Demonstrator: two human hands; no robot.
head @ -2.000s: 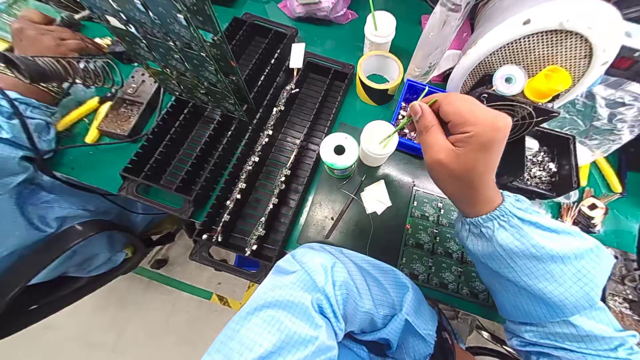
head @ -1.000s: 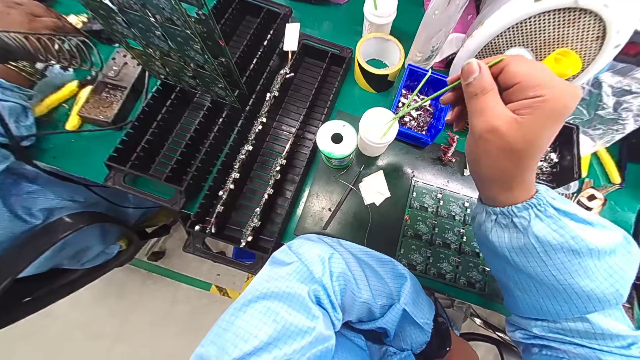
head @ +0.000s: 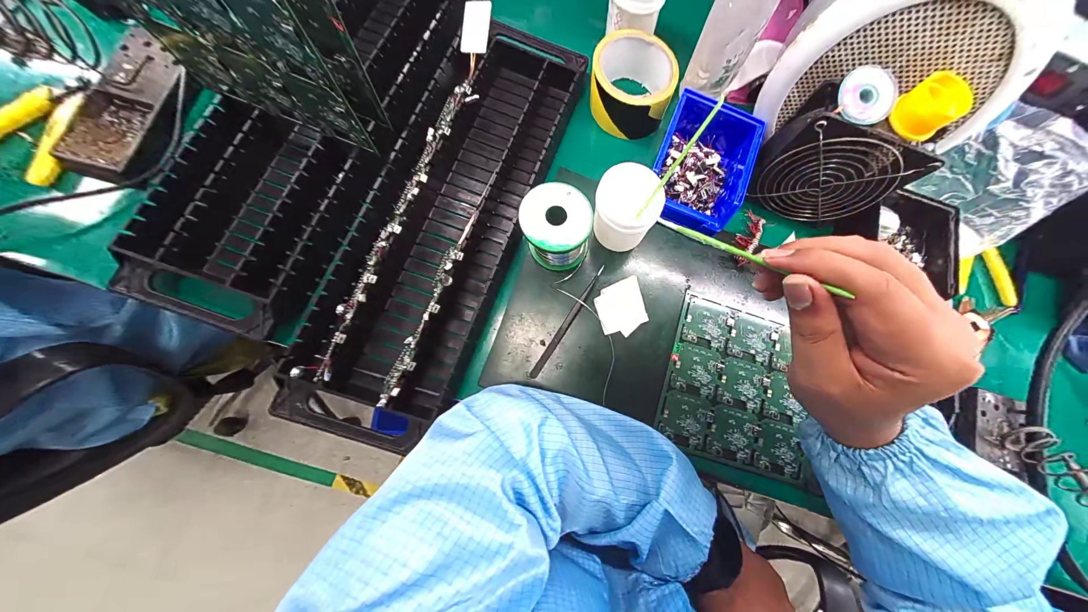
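My right hand (head: 875, 323) holds a thin green stick with a pale tip (head: 756, 257) between thumb and fingers. The tip points left, close to the lower right side of a white plastic jar (head: 625, 223). A second green stick (head: 690, 140) slants up from the jar's top. Beside the jar stands a solder wire spool (head: 556, 223). Partly under my right hand, a panel of green circuit boards (head: 722, 382) lies on a dark mat (head: 531, 331). White squares (head: 621, 306) and a dark pointed tool (head: 565, 327) lie on the mat. My left hand is not in view.
Black slotted racks (head: 510, 93) hold upright circuit boards at left. Behind the jar are a blue bin of small parts (head: 739, 183), a yellow-black tape roll (head: 602, 93) and a fan with a wire guard (head: 829, 174). A blue-sleeved person sits at far left.
My right hand has moved from beside the blue bin down to over the circuit board panel. The stick it holds has swung from above the jar to a lower position beside it.
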